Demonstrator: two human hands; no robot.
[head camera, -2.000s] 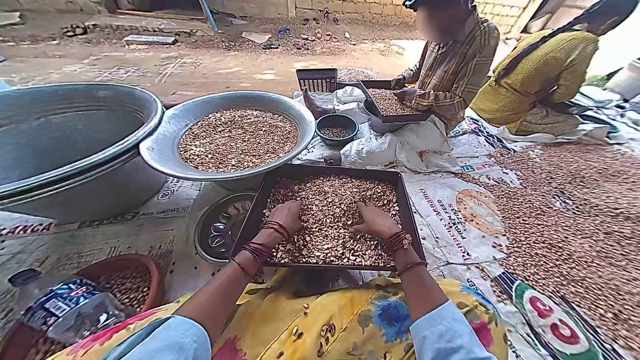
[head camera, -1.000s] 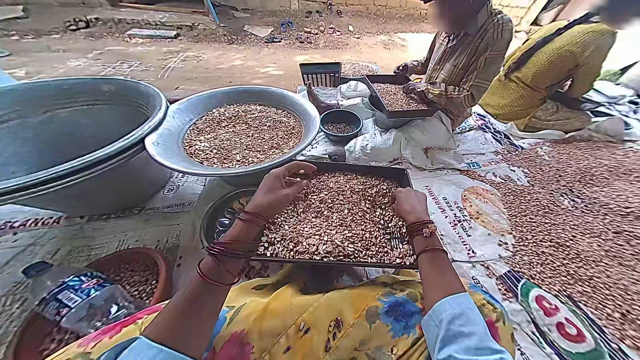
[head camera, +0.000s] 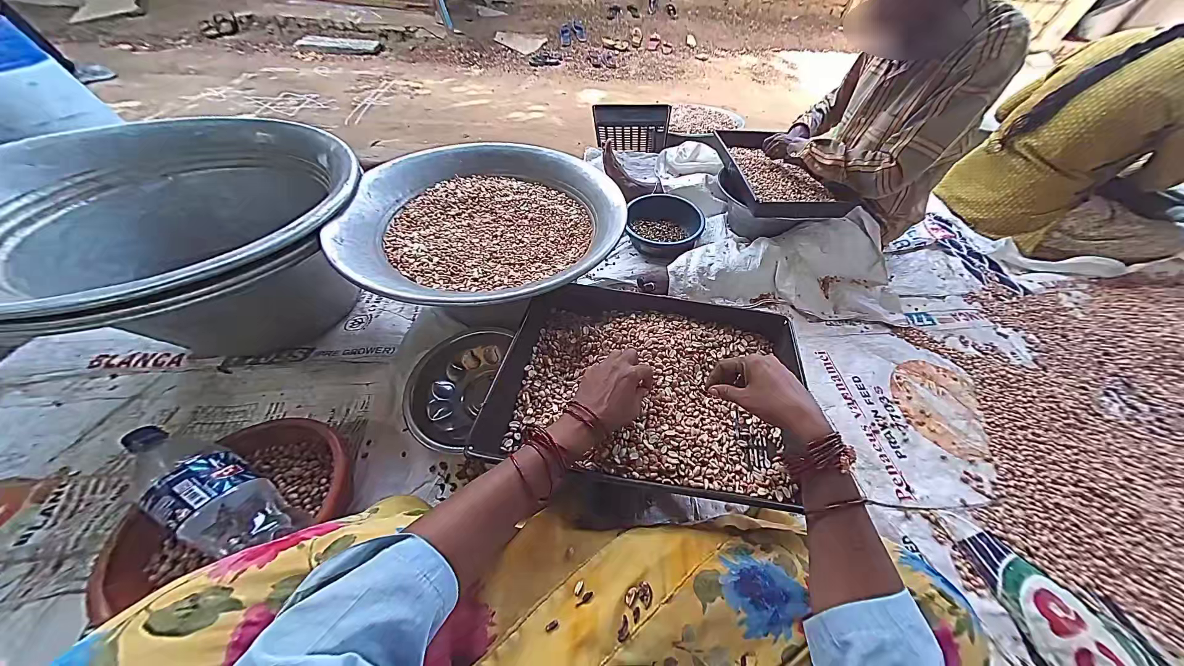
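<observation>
A black slotted tray (head camera: 797, 344) lies tilted before my lap, covered with a layer of split, reddish-white nuts or seeds (head camera: 666, 407). My left hand (head camera: 615, 388) rests on the nuts near the tray's middle, its fingers curled; what they hold, if anything, is hidden. My right hand (head camera: 758, 388) is just to the right, thumb and fingertips brought close together over the nuts. Whether a piece sits between them is too small to tell. Red bangles circle both wrists. Some slots show through below my right hand. Several loose pieces (head camera: 638, 597) lie on the yellow floral cloth over my lap.
A wide metal basin (head camera: 592, 199) of nuts, stacked empty basins (head camera: 342, 176), a round metal plate (head camera: 416, 393) and a small dark bowl (head camera: 638, 231) surround the tray. A plastic bottle (head camera: 217, 499) leans in a clay bowl (head camera: 340, 462). Two people sit at right beside spread nuts (head camera: 1091, 444).
My left hand has come down from the tray's upper left edge onto the nuts. My right hand has moved inward from the tray's right side.
</observation>
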